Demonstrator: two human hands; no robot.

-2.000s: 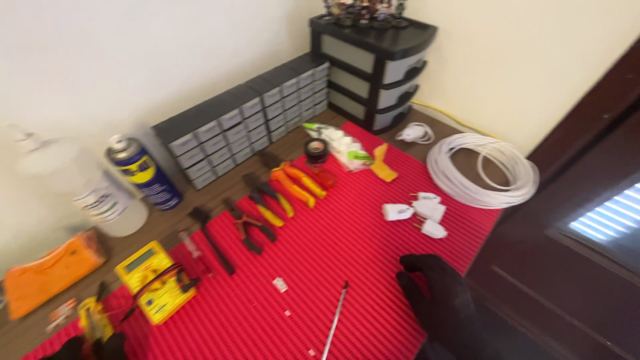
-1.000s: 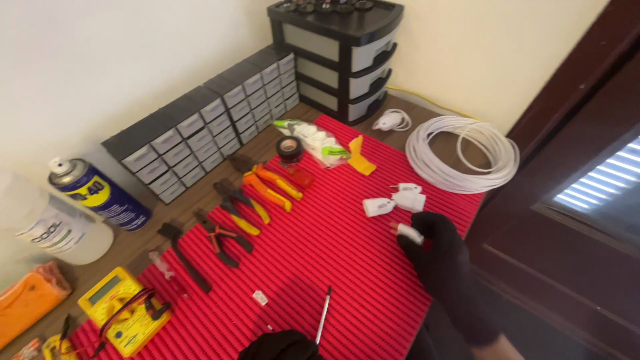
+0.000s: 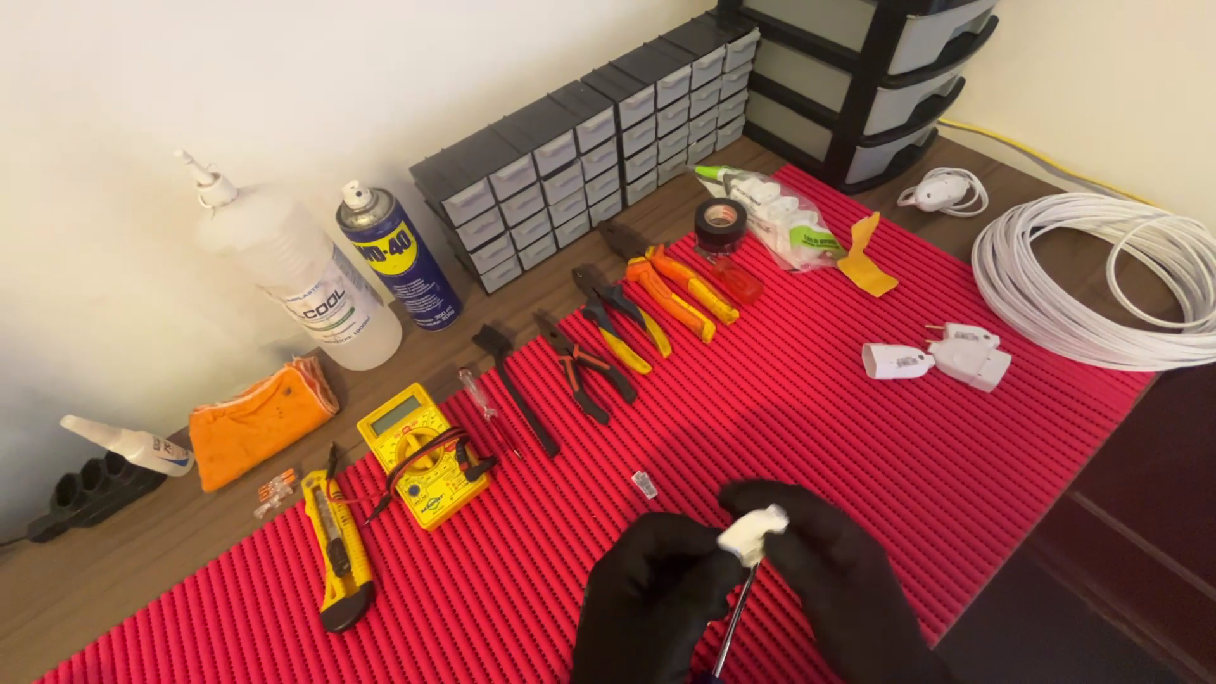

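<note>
Both my hands wear black gloves and meet over the red ribbed mat [image 3: 532,532]. A small white plug or connector [image 3: 753,535] is held between the fingertips of my left hand [image 3: 660,594] and my right hand [image 3: 831,570]. The metal shaft of a screwdriver [image 3: 733,622] runs up from the bottom edge to just under the white piece, between the hands; its handle is mostly hidden. Beyond my left hand a small clear piece with a label [image 3: 644,484] lies on the mat. Several white plugs and sockets [image 3: 971,363] lie together beyond my right hand.
Pliers [image 3: 670,294], a yellow multimeter [image 3: 423,456] and a yellow utility knife [image 3: 337,551] lie along the mat's far side. Behind stand a WD-40 can [image 3: 399,256], a plastic bottle [image 3: 304,275] and small drawer cabinets [image 3: 551,171]. Coiled white cable [image 3: 1026,294] lies at right.
My right hand has moved from the group of white plugs, where it took one, to meet my left hand. The screwdriver, lying on the mat before, is now tilted up between my hands. The view has shifted.
</note>
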